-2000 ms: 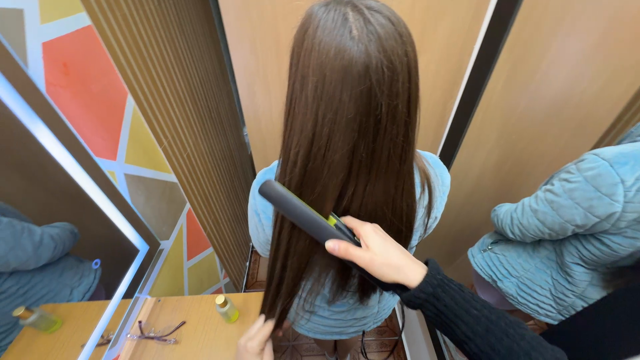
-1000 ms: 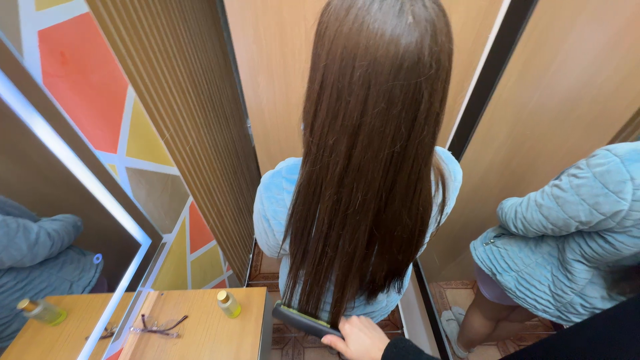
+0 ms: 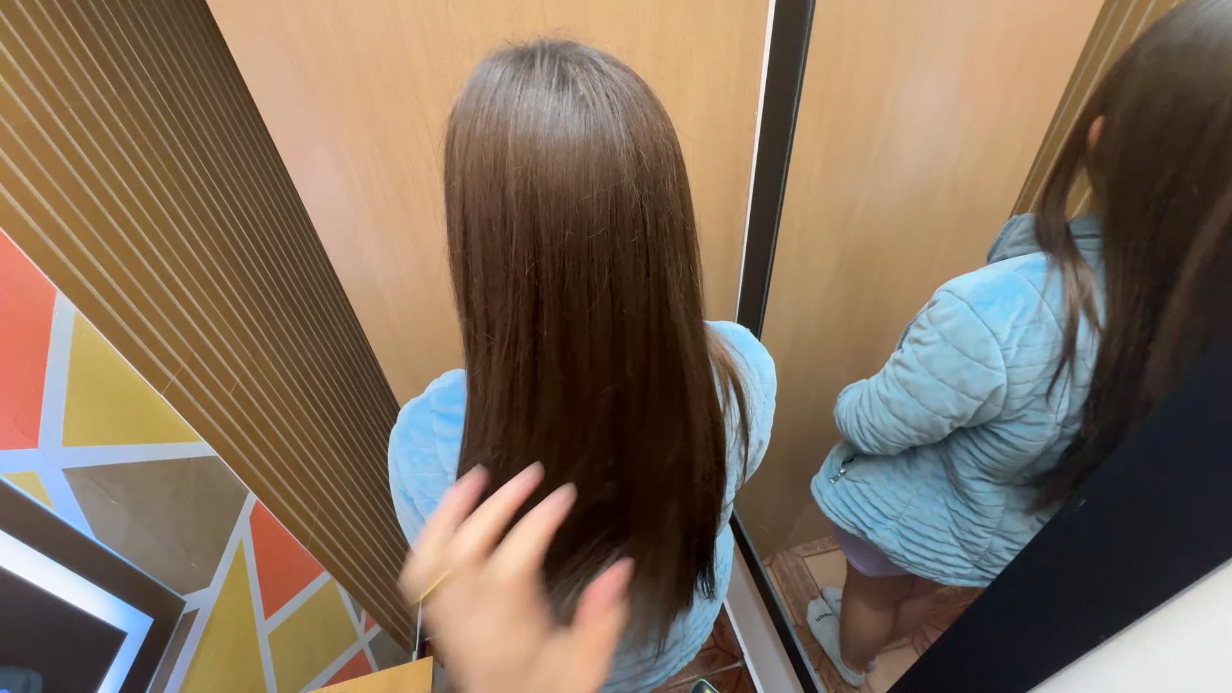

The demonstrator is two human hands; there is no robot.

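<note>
A seated or standing person's long, straight brown hair (image 3: 587, 337) hangs down the back of a light-blue quilted jacket (image 3: 423, 443). My left hand (image 3: 520, 577), slightly blurred, is raised at the lower middle with its fingers spread and a thin ring on one finger. It holds nothing and is in front of the lower left part of the hair; whether it touches the strands I cannot tell. My right hand is out of view. At the bottom edge shows a small dark tip with some green (image 3: 705, 686), too little to identify for certain.
A mirror on the right reflects the person's blue jacket (image 3: 962, 366) and hair, beside a dark frame (image 3: 775, 164). Ribbed wood panelling (image 3: 192, 241) and a patterned wall (image 3: 144, 510) are at left. A lit mirror (image 3: 87, 597) and a wooden tabletop corner (image 3: 390, 677) sit lower left.
The hair straightener was on the hair, then at its ends; it and my right hand have left the hair. My left hand has come up in front. The view has shifted.
</note>
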